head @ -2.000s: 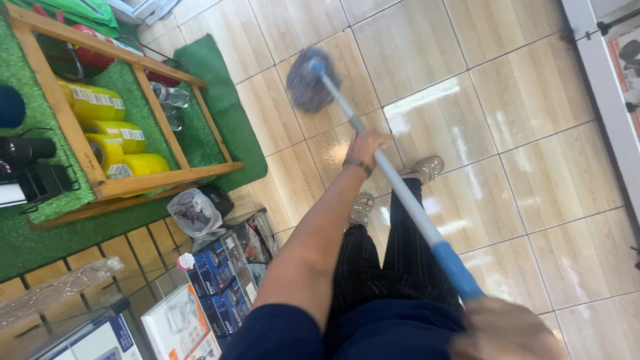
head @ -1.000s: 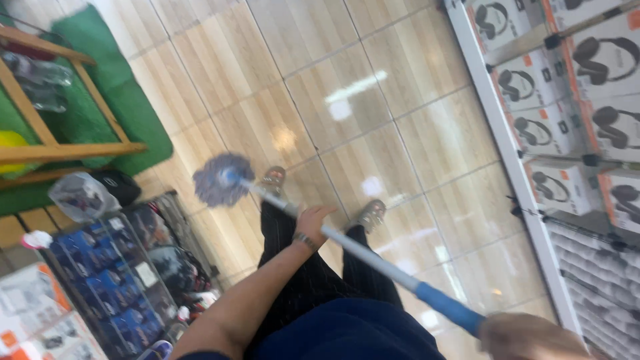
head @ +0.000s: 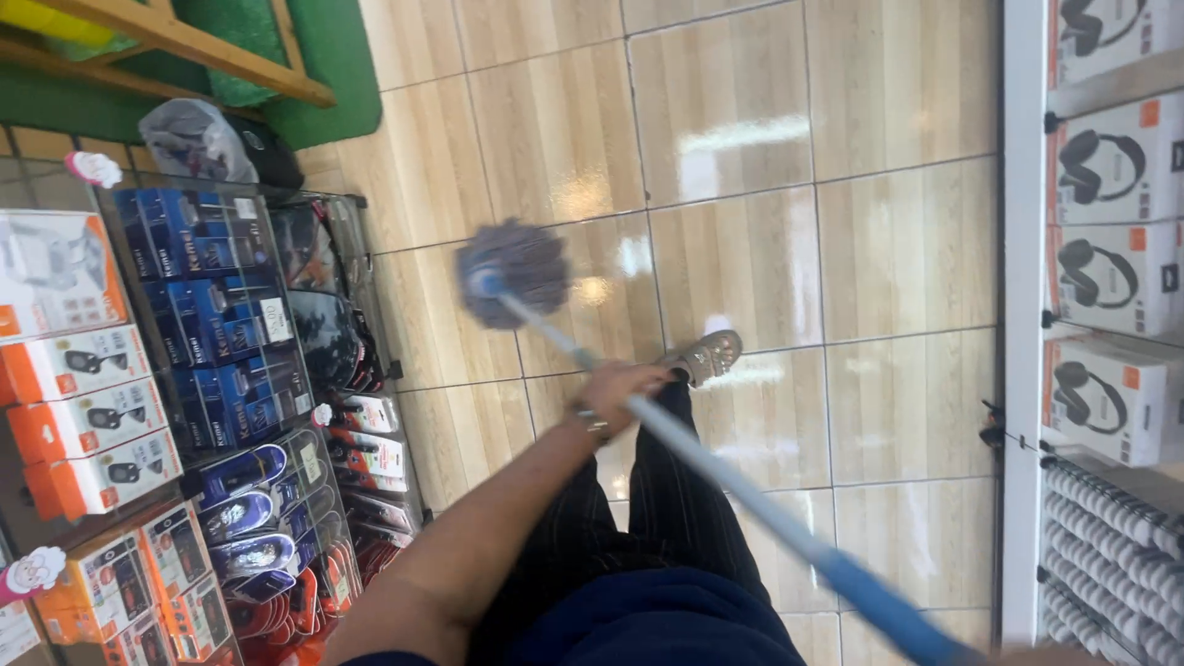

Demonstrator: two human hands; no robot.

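Note:
My left hand (head: 622, 396) is closed around the pale metal handle (head: 721, 467) of a mop, with a watch or bracelet at its wrist. The handle slants from the round grey string mop head (head: 536, 273) on the tiled floor down to a blue grip (head: 879, 592) at lower right. My right hand (head: 1045, 655) shows only as a blurred sliver at the bottom edge, by the end of the blue grip; its fingers are out of frame. One sandalled foot (head: 710, 359) stands right of the mop head.
On the left is a glass display case (head: 356, 217) with boxed goods, beside a bagged item (head: 199, 143) and a wooden rack (head: 203, 46) on green matting. Along the right runs a white-edged shelf (head: 1020, 231) with headphone boxes (head: 1101, 176). Glossy wood-look tiles (head: 740, 102) lie between them.
The view has shifted strongly, with more of the left display case now showing. My left hand stays on the mop handle. My right hand, on the blue grip before, is now mostly out of frame.

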